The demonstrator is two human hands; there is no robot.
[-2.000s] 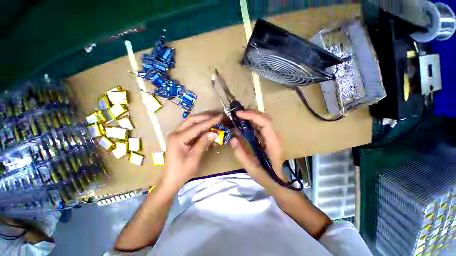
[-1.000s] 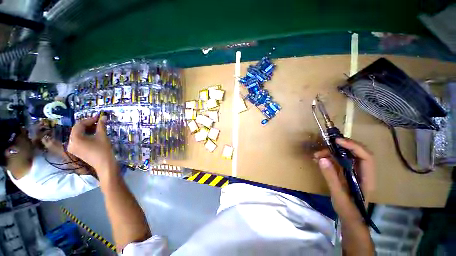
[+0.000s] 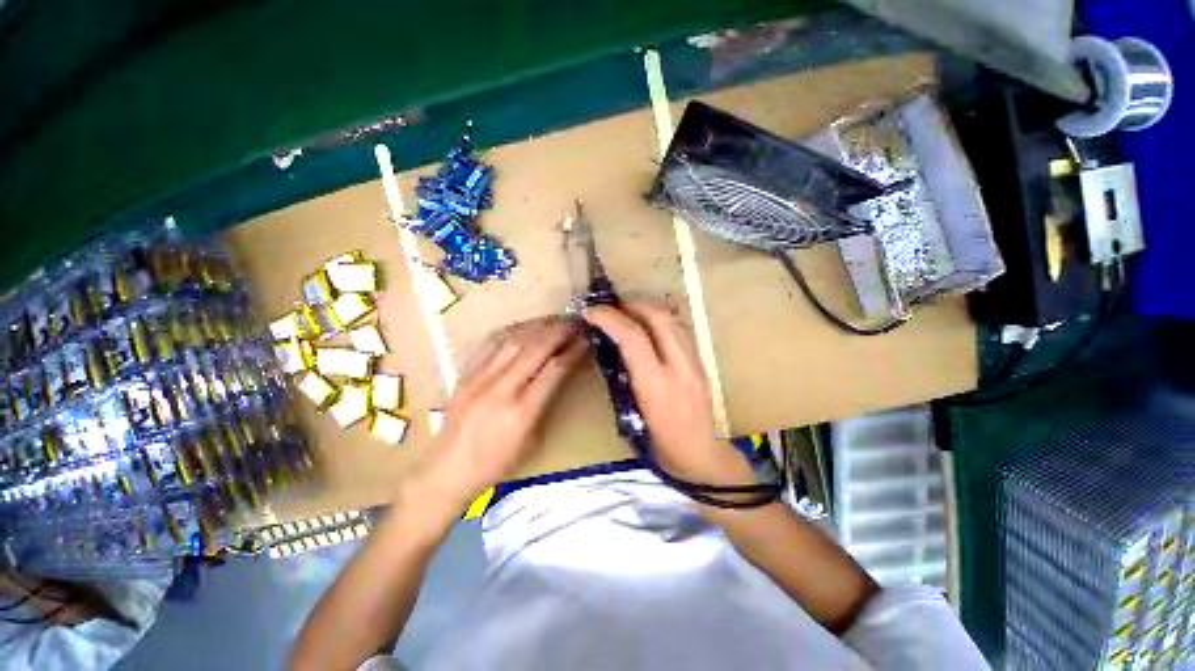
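Note:
My right hand [image 3: 663, 380] holds the black soldering iron [image 3: 613, 380] like a pen, its metal tip pointing up and away over the board. My left hand [image 3: 492, 413] is beside it, blurred, with its fingertips near the iron's handle; whether it holds something is hidden. A cluster of blue circuit boards [image 3: 459, 216] lies ahead of my left hand. A loose pile of silver-white battery cells [image 3: 343, 361] with yellow edges lies to the left. One cell [image 3: 435, 291] sits apart by the pale tape strip.
Clear blister trays [image 3: 118, 380] are stacked far left. A black fume fan [image 3: 767, 184] stands right of the iron, beside a waste box [image 3: 976, 243] of silvery bits. A solder spool [image 3: 1130, 87] is far right, a tray stack [image 3: 1101, 524] lower right. Another person's sleeve [image 3: 59, 645] shows lower left.
My left hand has come back from the blister trays at the far left to beside the iron. The view has turned back right. The iron stays in my right hand.

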